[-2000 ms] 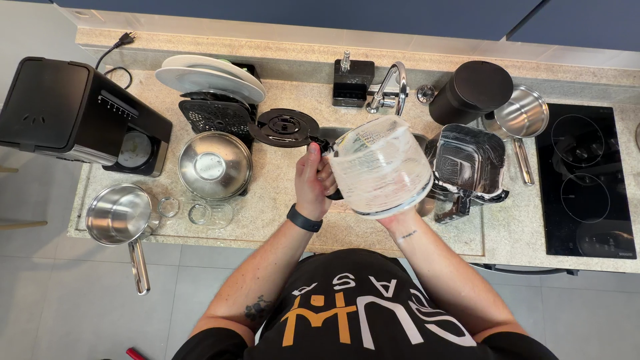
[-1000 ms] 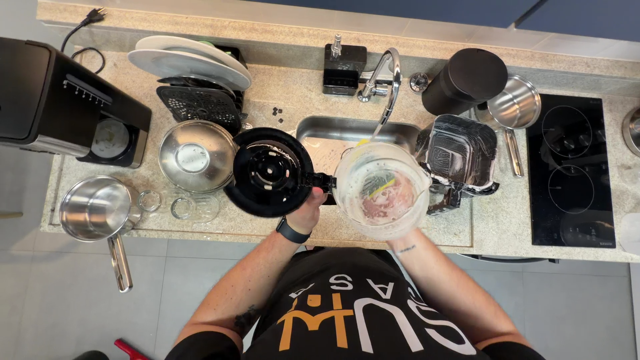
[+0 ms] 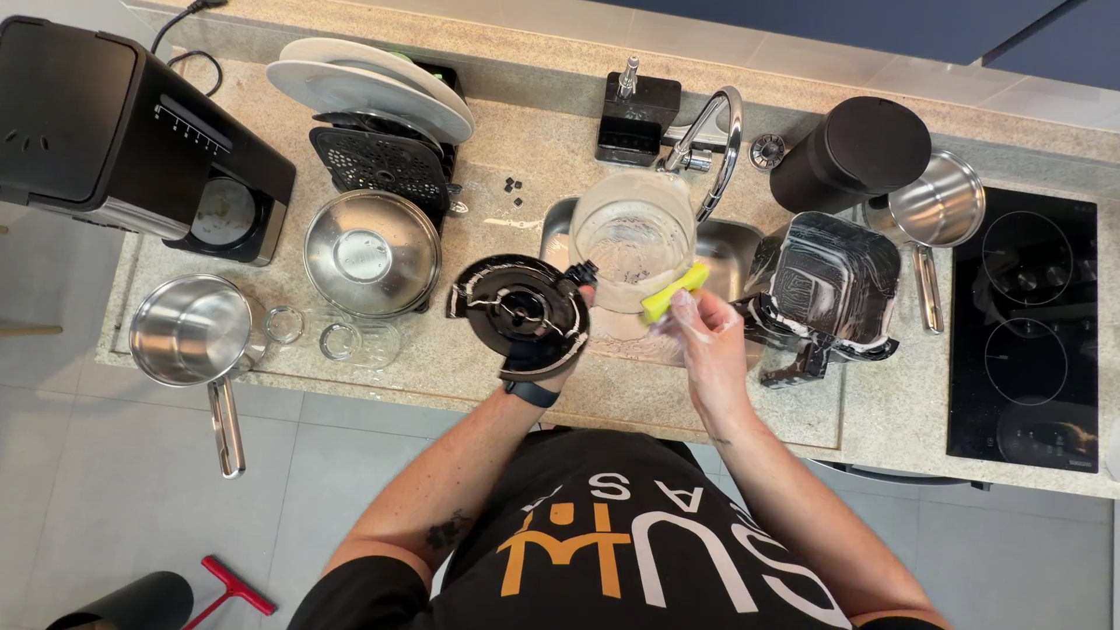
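A glass coffee carafe (image 3: 632, 232) with soapy suds is over the sink (image 3: 731, 262), its black plastic lid (image 3: 523, 317) swung open to the left. My left hand (image 3: 573, 350) grips the carafe at its handle, mostly hidden behind the lid. In my right hand (image 3: 707, 337) is a yellow-green sponge (image 3: 675, 292), pinched between thumb and fingers at the carafe's right side. Foam coats my right fingers. Right of the sink, a soapy black air fryer basket (image 3: 836, 280) rests on the counter.
A chrome faucet (image 3: 724, 153) arches beside the carafe. To the left are a coffee maker (image 3: 131, 140), white plates (image 3: 376, 83) in a rack, a metal bowl (image 3: 372, 254), glasses (image 3: 341, 339) and a saucepan (image 3: 191, 331). A black canister (image 3: 850, 153), another saucepan (image 3: 936, 199) and a cooktop (image 3: 1024, 324) lie right.
My right hand has come out from under the carafe and now shows the sponge. The carafe has tilted, and its lid has swung out to the left since the earliest frame.
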